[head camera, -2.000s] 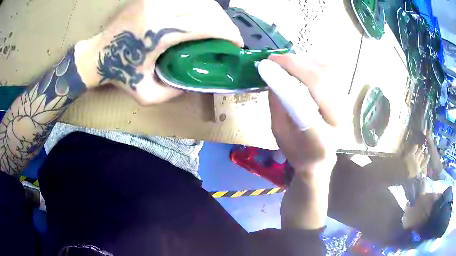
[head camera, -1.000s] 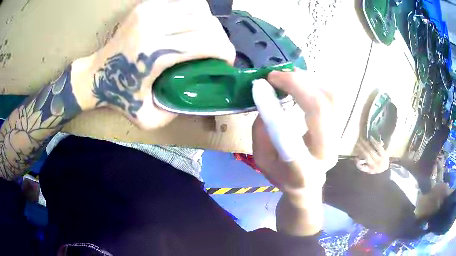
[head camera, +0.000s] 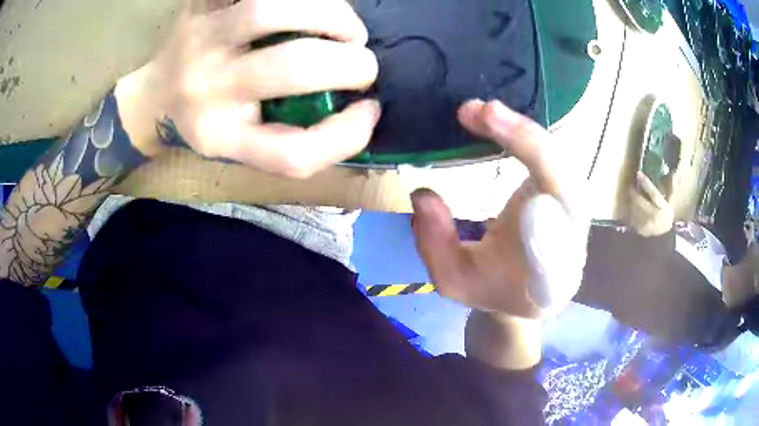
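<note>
The green housing (head camera: 566, 54) lies large in front of me at top centre, with its dark grey insert (head camera: 441, 71) facing up. My left hand (head camera: 250, 100), with a tattooed forearm, holds the housing at its left end, fingers curled around a glossy green part. My right hand (head camera: 499, 241) is at the housing's lower right, with thumb and fingers spread and nothing seen in it. One fingertip is over or on the insert; contact cannot be told. A white sleeve (head camera: 553, 250) is on one right finger.
Tan cardboard (head camera: 66, 58) covers the bench. Another green housing (head camera: 659, 146) lies at right, with another person's hand (head camera: 651, 204) at it. More green shells are massed at the far right (head camera: 720, 108). A yellow-black floor strip (head camera: 399, 289) shows below the bench edge.
The housing has turned from edge-on to show its dark insert face. My left hand has changed its hold. My right hand has come off the rim and opened. The other person's hand has reached the right housing.
</note>
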